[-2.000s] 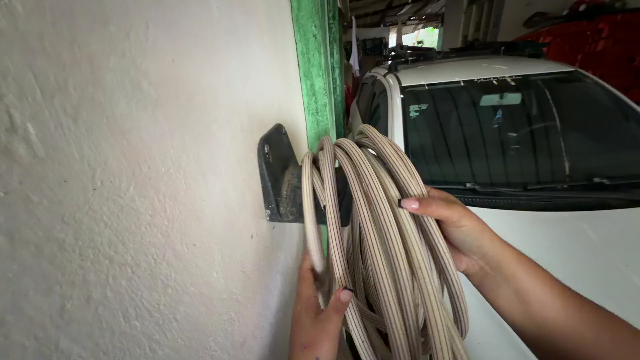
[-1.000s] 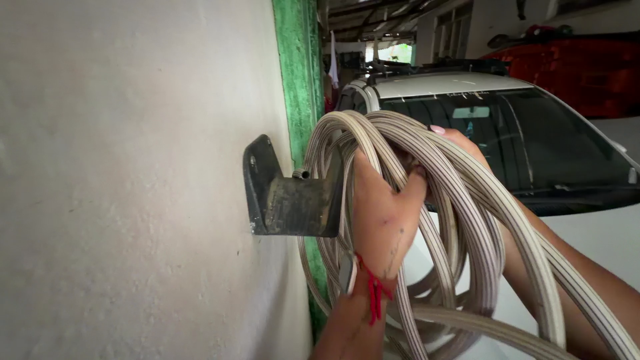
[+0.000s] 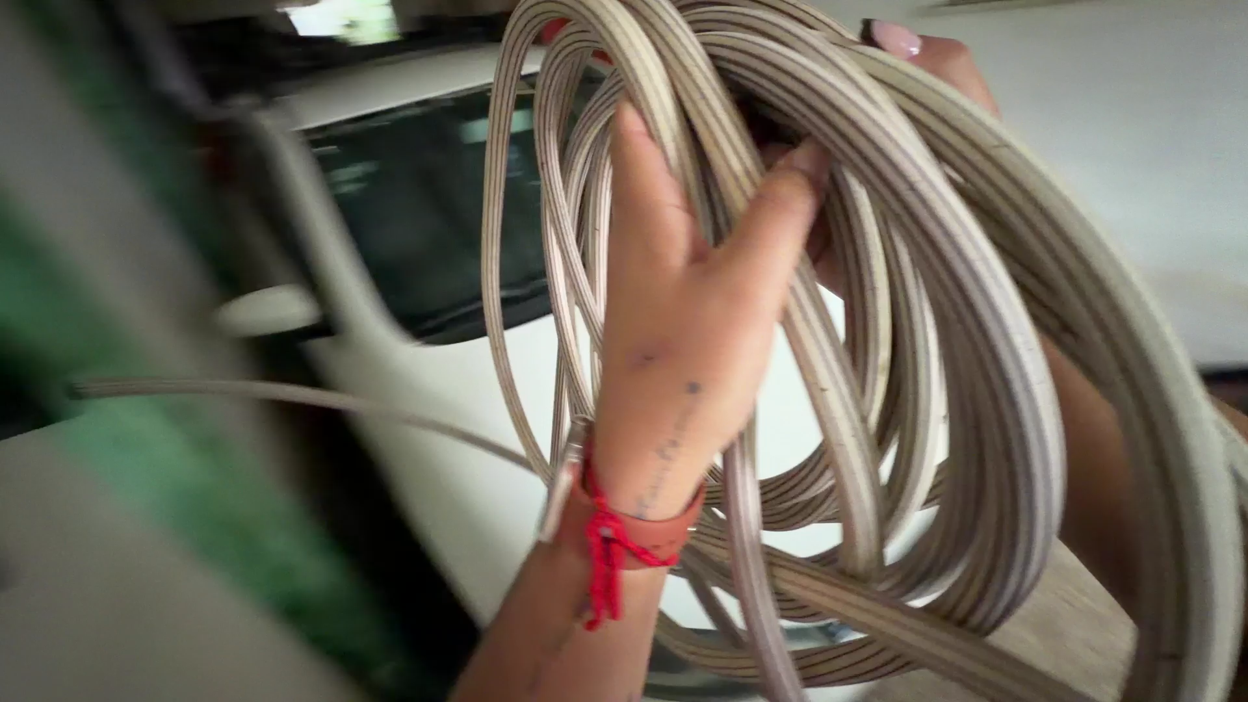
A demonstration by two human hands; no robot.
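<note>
A coiled striped garden hose [image 3: 975, 322] fills the middle and right of the view, its loops hanging down. My left hand [image 3: 692, 283] reaches in among the loops, with thumb and fingers around several strands. It wears a red cord and band at the wrist. My right hand [image 3: 931, 63] grips the coil's upper right part from behind; most of its fingers are hidden by the hose. One hose end stretches away to the left, towards the blurred green post.
A white car [image 3: 429, 390] with a dark windshield [image 3: 439, 205] stands behind the coil. On the left are a blurred green post [image 3: 195, 507] and a pale wall [image 3: 58, 604]. A bit of floor [image 3: 1053, 624] shows at lower right.
The coil, on or against the dark wall bracket two seconds ago, is now held away from it in both hands. The view has swung right, and the bracket is out of clear sight.
</note>
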